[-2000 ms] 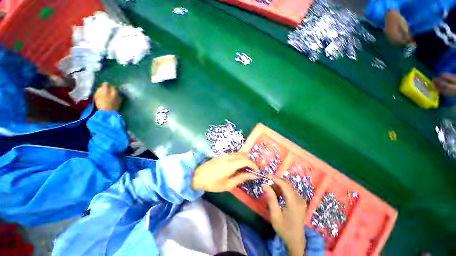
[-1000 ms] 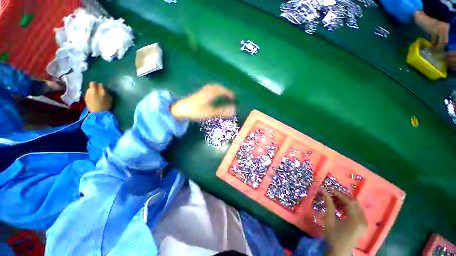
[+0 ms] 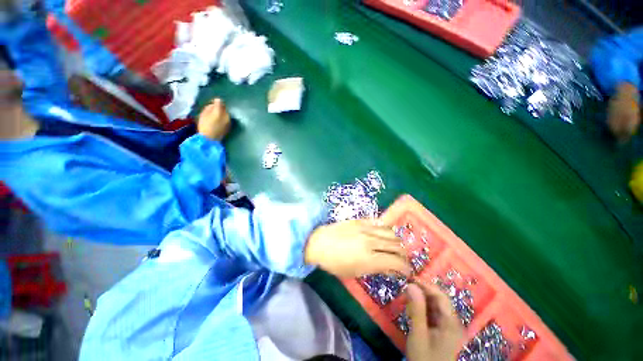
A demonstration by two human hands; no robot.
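Note:
A salmon-red parts tray [image 3: 480, 271] lies at the lower right, with small silver metal parts [image 3: 486, 343] in its compartments. My left hand [image 3: 358, 248] is over the tray's left end, fingers bent towards my right hand. My right hand [image 3: 433, 326] is over the near side of the tray, fingertips close to the left ones. What lies between the fingertips is too small and blurred to tell. A pile of silver frames [image 3: 352, 200] sits on the green surface just beyond my left hand.
A neighbour's hand [image 3: 213, 120] rests at left, near a white crumpled heap [image 3: 243, 56] and small carton [image 3: 285, 95]. Single frames [image 3: 271, 156] lie on the green surface. Across are a larger silver heap [image 3: 534, 74], another tray [image 3: 486, 28] and a person's hand [image 3: 624, 111].
The view has shifted, so the tray sits lower right. My left hand has moved from above the frame pile to the tray. My right hand has left the third compartment and come close to it.

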